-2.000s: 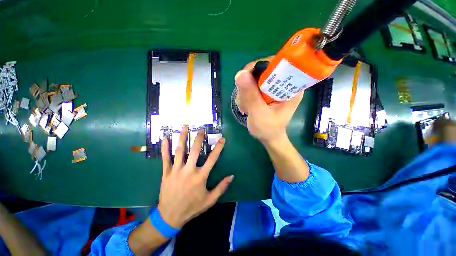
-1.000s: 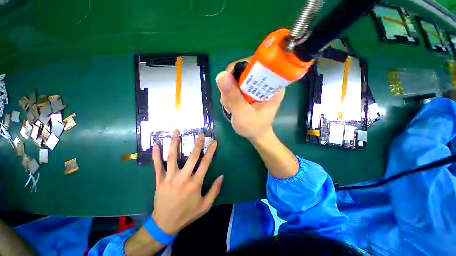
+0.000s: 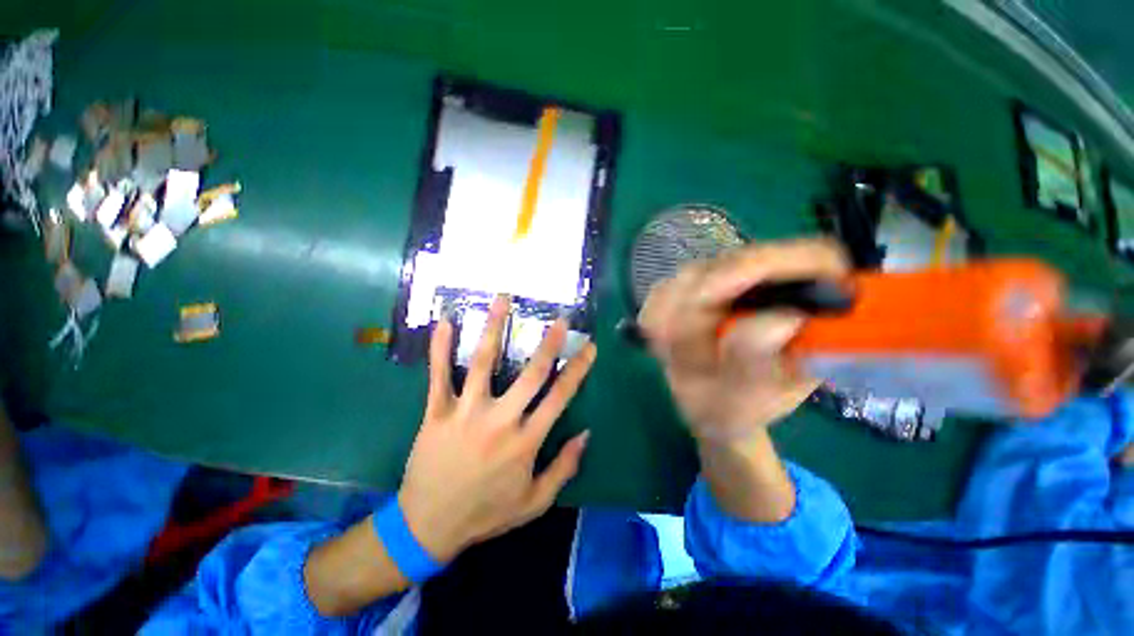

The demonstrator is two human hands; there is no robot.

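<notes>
A black-framed tablet assembly (image 3: 522,186) with a silver-white inside and an orange stripe lies in front of me, slightly tilted. My left hand (image 3: 491,435), with a blue wrist strap (image 3: 404,542), rests flat with fingers spread on the mainboard (image 3: 512,333) at its near end. My right hand (image 3: 744,342) grips the orange electric screwdriver (image 3: 926,326), which lies nearly level and is blurred. Its tip points left, beside the near edge of the round screw dish (image 3: 682,249), away from the tablet. A small orange-brown tab (image 3: 373,336) sticks out at the tablet's lower left.
A pile of small silver and brown modules (image 3: 156,199) and tangled white leads (image 3: 25,106) lie left. Stacked tablets (image 3: 902,230) lie right, partly hidden by the screwdriver. Another tablet (image 3: 1055,162) lies far right. Neighbours' blue sleeves (image 3: 1051,466) show at both sides.
The screwdriver has swung from steep to nearly level, its body now pointing right, and my right hand has turned with it. The dish is now uncovered. The view has shifted and tilted.
</notes>
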